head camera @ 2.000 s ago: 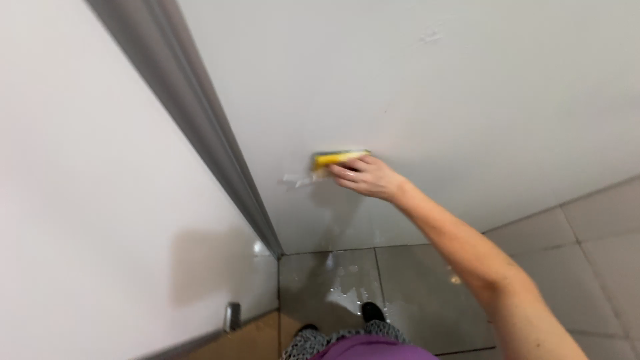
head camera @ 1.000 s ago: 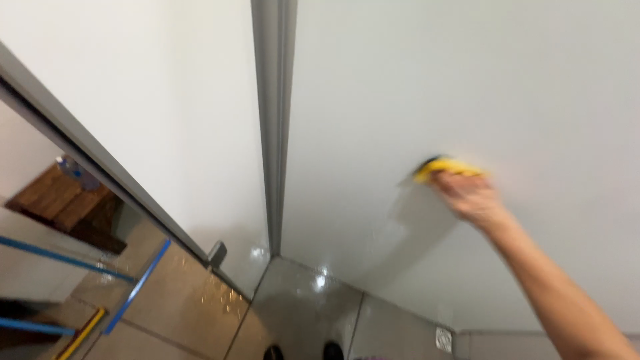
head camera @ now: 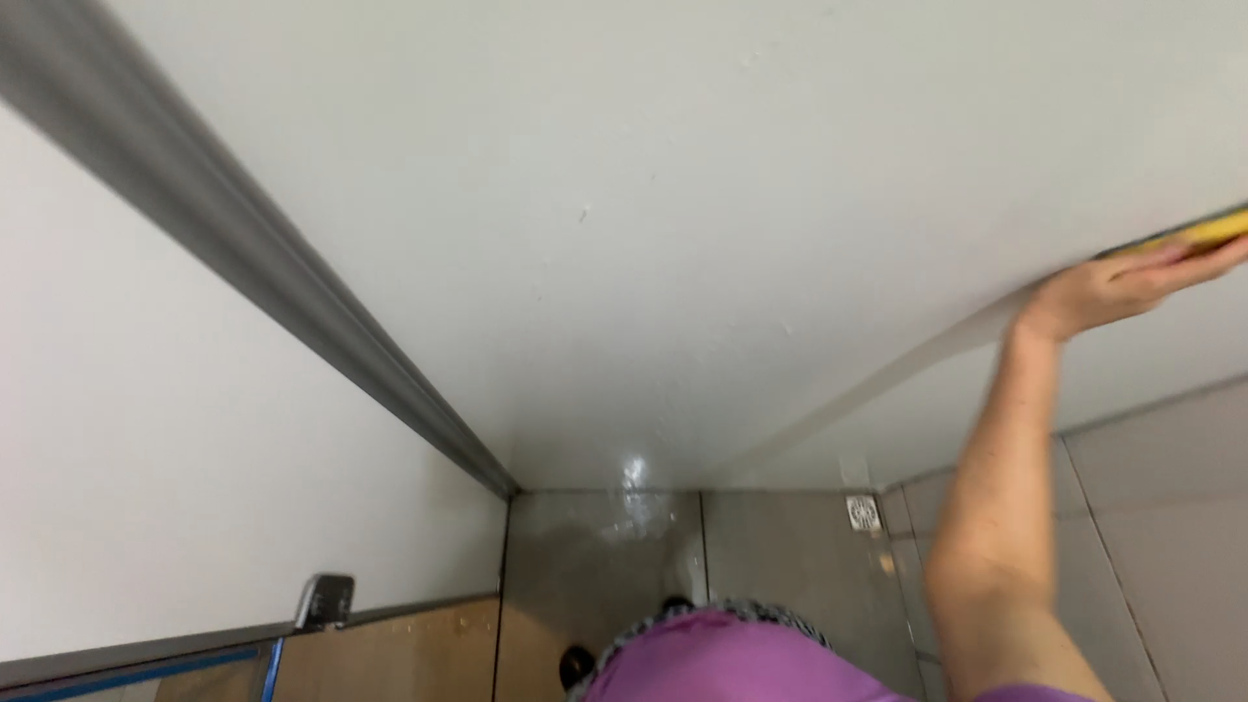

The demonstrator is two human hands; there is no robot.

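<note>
My right hand [head camera: 1111, 288] reaches out at the right and presses a yellow sponge [head camera: 1214, 230] with a dark side against the white wall panel [head camera: 663, 214]. Part of the sponge lies beyond the right edge of the view. A few small drops and pale marks show on the panel, and a wet shine lies near its foot. My left hand is not in view.
A grey metal profile [head camera: 263, 253] runs down the corner to a white door panel [head camera: 214, 419] with a dark metal fitting [head camera: 327, 600]. Below are wet grey floor tiles [head camera: 604, 546], a square drain [head camera: 863, 513] and a tiled wall [head camera: 1160, 526] at the right.
My right hand has moved along the panel with the sponge, now far to the right near the tiled wall. The view has swung noticeably between frames.
</note>
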